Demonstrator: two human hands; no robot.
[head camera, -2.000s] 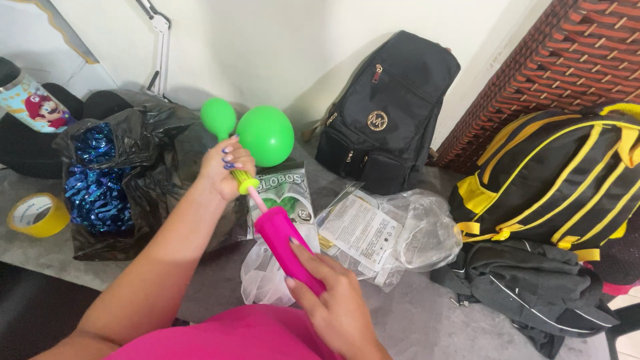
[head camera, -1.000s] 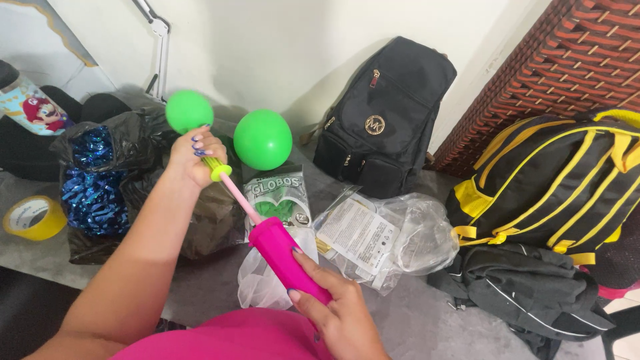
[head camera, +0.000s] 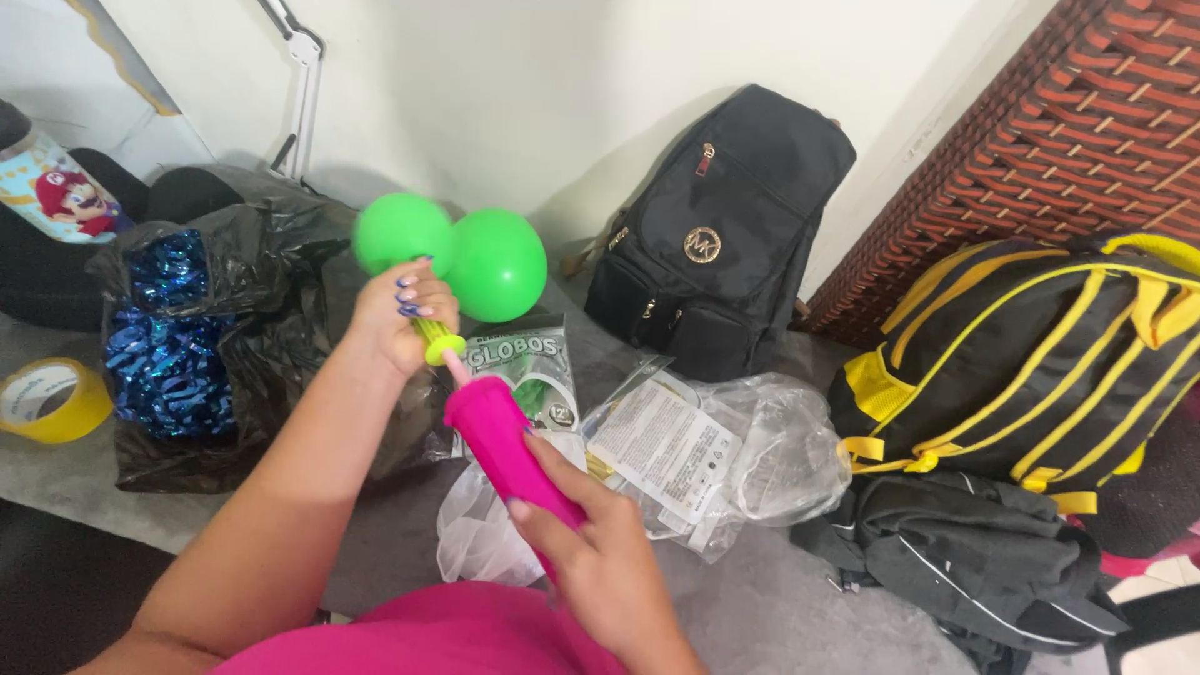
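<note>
My left hand grips the yellow-green nozzle end of a hand balloon pump, with the neck of a partly inflated green balloon at its fingers. The pump's pink barrel is held in my right hand, and a short stretch of pale pink rod shows between barrel and nozzle end. A second round green balloon sits just right of the first. Beneath the pump lies a printed balloon packet, beside a crumpled white translucent bag.
Clear plastic packaging lies right of the packet. A black backpack leans on the wall; a black-and-yellow backpack and black bag are at right. Left are blue tinsel in black plastic, yellow tape and a decorated tumbler.
The balloon at my left hand has grown larger than it was two seconds ago. The pump's barrel and nozzle end have moved apart and then closer together again.
</note>
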